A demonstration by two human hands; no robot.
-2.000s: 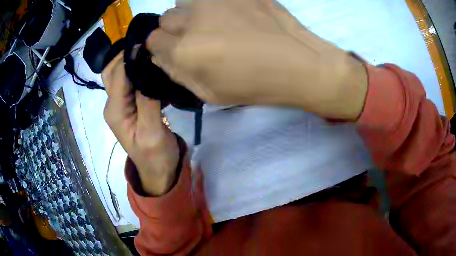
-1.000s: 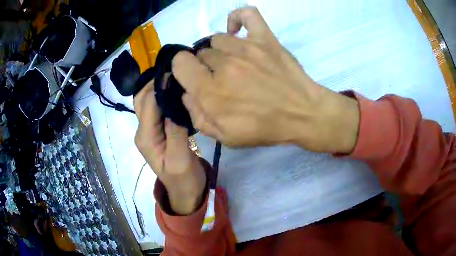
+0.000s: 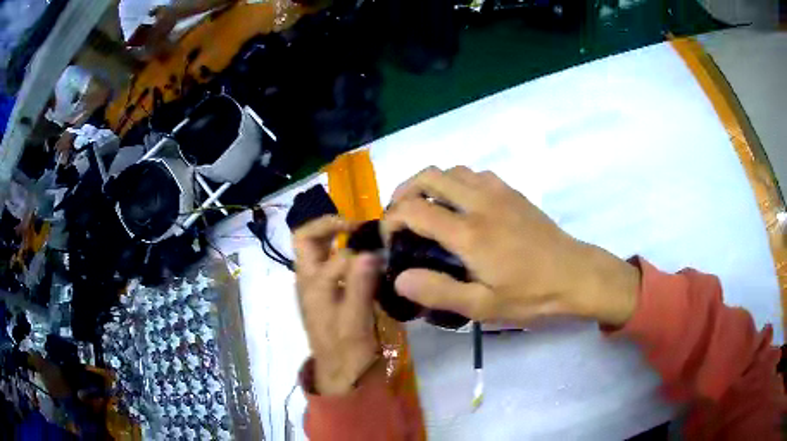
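Observation:
A black rounded housing (image 3: 420, 267) is held between my two hands above the white sheet. My right hand (image 3: 483, 250) is closed around its right side, with the thumb in front and fingers over the top. My left hand (image 3: 335, 293) is blurred; its fingertips pinch the housing's left side. A short dark cable (image 3: 478, 346) with a pale end hangs from below the housing onto the sheet. The fingers and blur hide the housing's details.
Orange tape (image 3: 355, 188) crosses the white sheet (image 3: 595, 155). A dark piece (image 3: 311, 207) and black cable (image 3: 269, 241) lie left of my hands. White-shelled units (image 3: 226, 142) stand back left, beside a tray of star-shaped parts (image 3: 173, 353). A person's hand (image 3: 203, 10) shows at top left.
The view has shifted, showing more of the bench's back. The right hand's raised fingers have come down around the housing, and the left hand's grip has moved on its left side.

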